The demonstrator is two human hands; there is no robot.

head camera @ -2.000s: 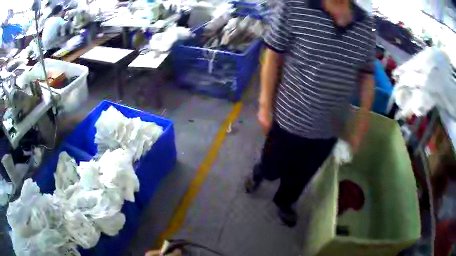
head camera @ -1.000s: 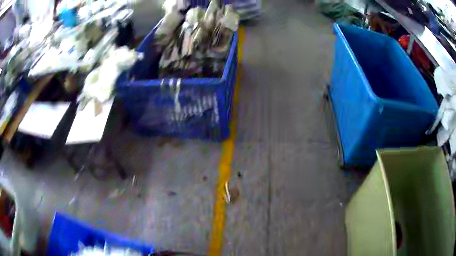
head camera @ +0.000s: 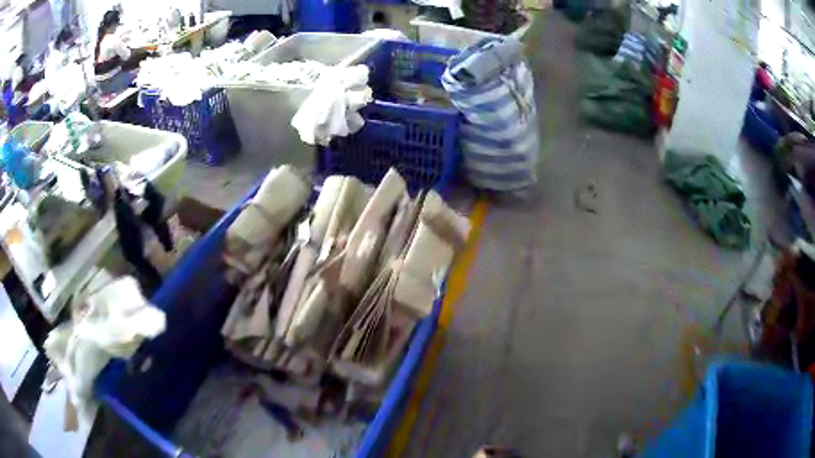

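Observation:
No hand can be made out. A small tan patch (head camera: pixel 496 452) is cut off by the bottom edge, and I cannot tell if it is part of a hand. Nearest in front stands a large blue crate (head camera: pixel 407 413). Bundles of folded or rolled beige cloth (head camera: pixel 357 237) with brownish pieces lean side by side in its far part. Thin strips hang at the right of the bundles. A few small dark scraps lie on the crate's pale bottom.
A yellow floor line (head camera: pixel 465 255) runs along the crate's right. A striped sack (head camera: pixel 496 125) and blue basket (head camera: pixel 389 148) stand behind it. Green cloth heaps (head camera: pixel 710 197) lie by a white pillar (head camera: pixel 710 80). A bright blue bin (head camera: pixel 760 411) is bottom right. White cloth (head camera: pixel 103 331) hangs at left.
The view has moved forward along the aisle. The crate of beige bundles is nearer and larger. The bright blue bin has slid to the bottom right; the green bin has left the view.

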